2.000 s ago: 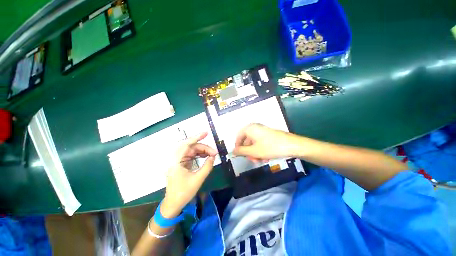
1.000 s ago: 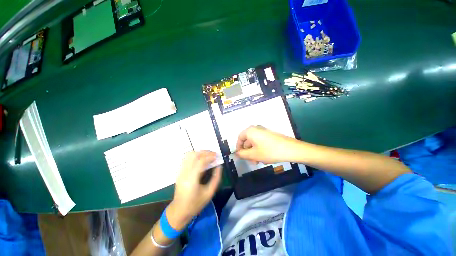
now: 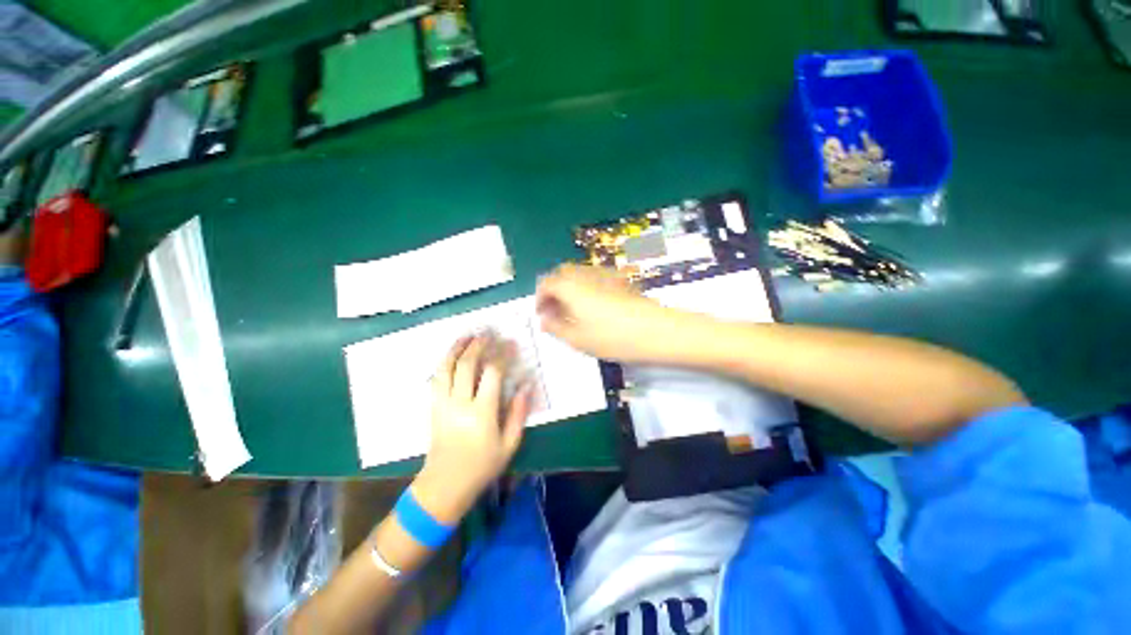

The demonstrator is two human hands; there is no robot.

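The opened tablet unit lies in front of me, its gold and green circuit board at the far end. The white lined sheet lies left of it, touching or under its edge. My left hand rests on the sheet, blurred, with fingers spread. My right hand reaches across the tablet to the sheet's upper right part. Its fingertips are bunched together and blurred, so I cannot tell whether they hold a strip. A shorter white strip sheet lies above the lined sheet.
A blue bin with small tan pieces stands far right, a pile of thin leaded parts below it. Long liner strips and a red bin are left. Other tablets lie along the back. A blue sleeve shows far left.
The view has shifted left. My right hand has moved from the tablet's left edge up and left to the lined sheet. My left hand has moved from the tablet's edge onto the sheet.
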